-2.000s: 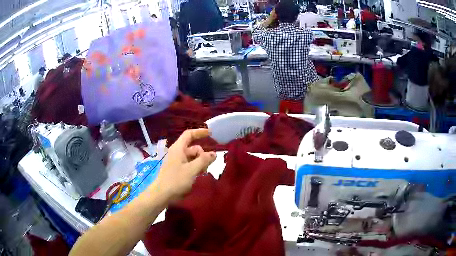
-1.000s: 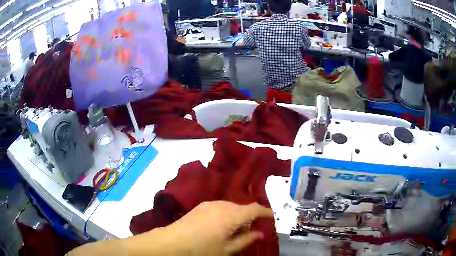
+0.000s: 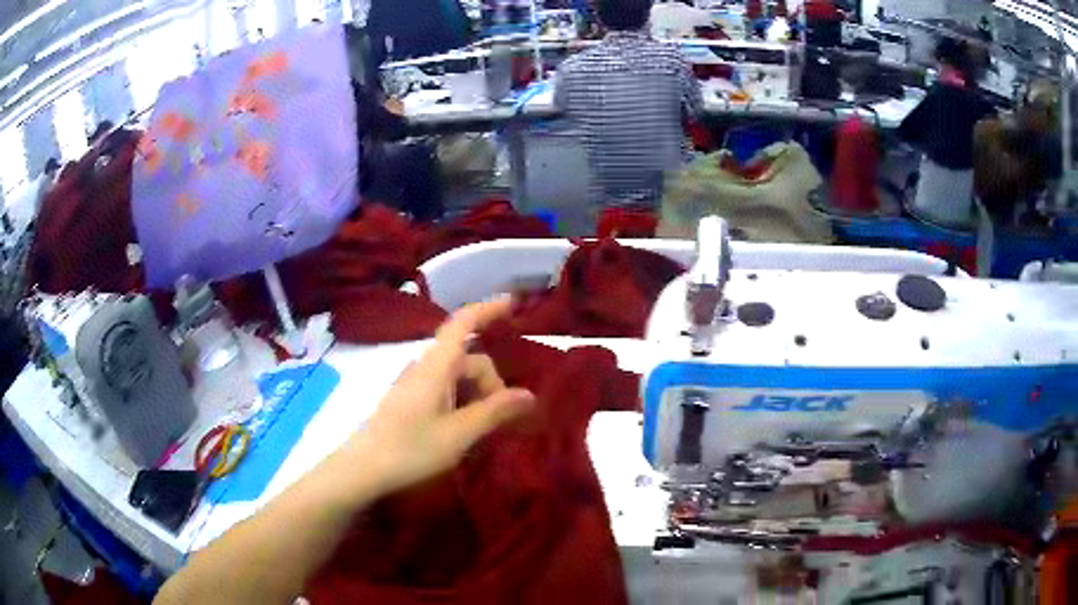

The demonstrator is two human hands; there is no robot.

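Observation:
A dark red garment (image 3: 520,508) lies crumpled on the white table left of the sewing machine (image 3: 828,414), which has a blue band and "JACK" lettering. My left hand (image 3: 437,408) is over the garment, fingers apart and bent, holding nothing. Its forearm comes in from the bottom left and hides part of the cloth. A narrow red strip (image 3: 887,540) runs across the machine near the blurred needle area. My right hand is not in view.
Scissors with red and yellow loops (image 3: 222,450) and a black object (image 3: 166,496) lie at the left by a blue mat (image 3: 274,431). A grey box (image 3: 132,378) and purple cloth panel (image 3: 248,154) stand behind. More red cloth (image 3: 615,290) lies at the back. A person (image 3: 627,118) stands beyond.
My left hand has risen from low on the garment near the machine and moved left and up, its fingers now apart. The whole view has shifted, so the scene sits further left.

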